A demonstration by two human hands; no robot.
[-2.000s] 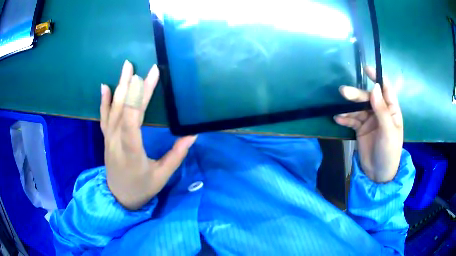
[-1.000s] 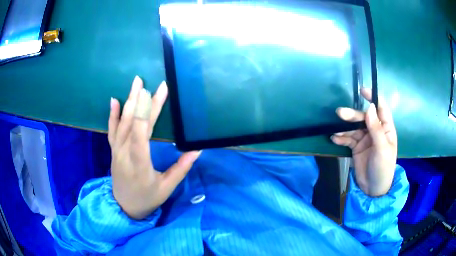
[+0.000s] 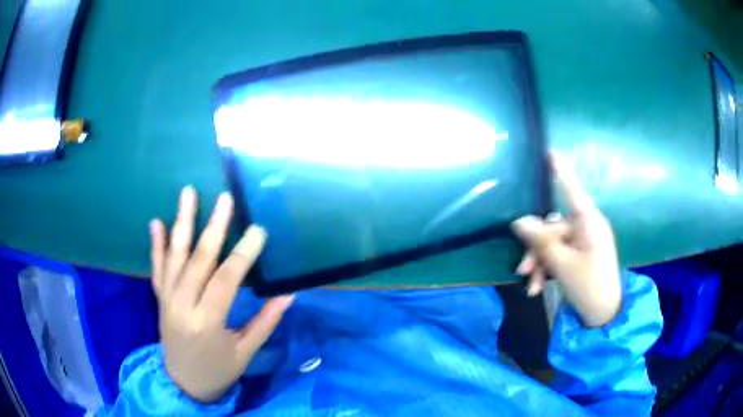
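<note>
A touch panel (image 3: pixel 350 208), a clear pane with a wide black border, lies tilted in front of me, with a bright glare band across it and green showing through. My right hand (image 3: pixel 574 252) grips its lower right corner between thumb and fingers. My left hand (image 3: pixel 204 301) is at its lower left corner, fingers spread. A finger with a pale band touches or overlaps the left edge, and the thumb lies just below the corner. Whether the left hand bears any of the panel's weight cannot be told.
A display (image 3: pixel 34 81) with a gold-orange flex tab (image 3: pixel 74 131) lies at far left on the green bench (image 3: pixel 130 204). Another dark-edged panel (image 3: pixel 724 122) lies at far right. A blue bin (image 3: pixel 102 326) with white sheets (image 3: pixel 53 326) is below the bench edge at left.
The panel's far edge has come into full view and the panel is more tilted. The right hand has moved left with it. The left hand has moved lower, its fingers now at the panel's left edge.
</note>
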